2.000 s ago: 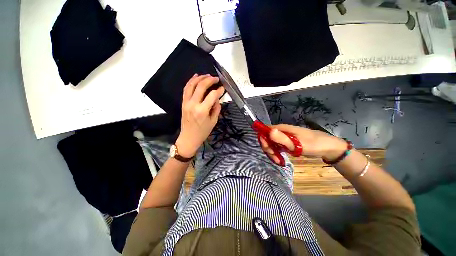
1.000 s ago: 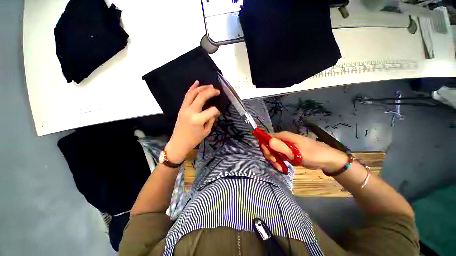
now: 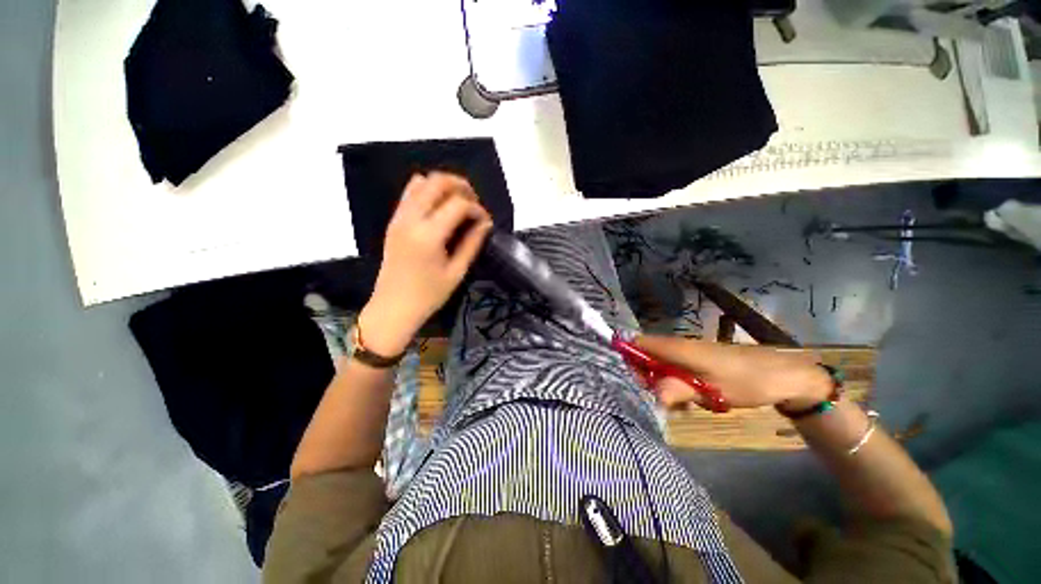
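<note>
A black fabric piece [image 3: 377, 171] lies at the table's front edge, its lower part hanging over. My left hand [image 3: 428, 257] rests on it with bent fingers, gripping its right part. My right hand [image 3: 696, 371] holds the red handles of the fabric shears [image 3: 588, 314]. The blades point up and left toward the piece, near my left fingertips, and are blurred. I cannot tell whether the tips touch the fabric.
A left-hand stack of black pieces [image 3: 200, 91] and a larger right-hand stack [image 3: 662, 97] lie on the white table [image 3: 308, 69]. A black fabric pile [image 3: 234, 382] hangs below left. Trimmings lie on the striped apron [image 3: 537, 456] and floor. A wooden bench [image 3: 742, 422] is beneath.
The fabric piece has turned so its top edge lies nearly level. My left hand has turned and shifted slightly left. My right hand and the shears have moved down and right, away from the upper corner.
</note>
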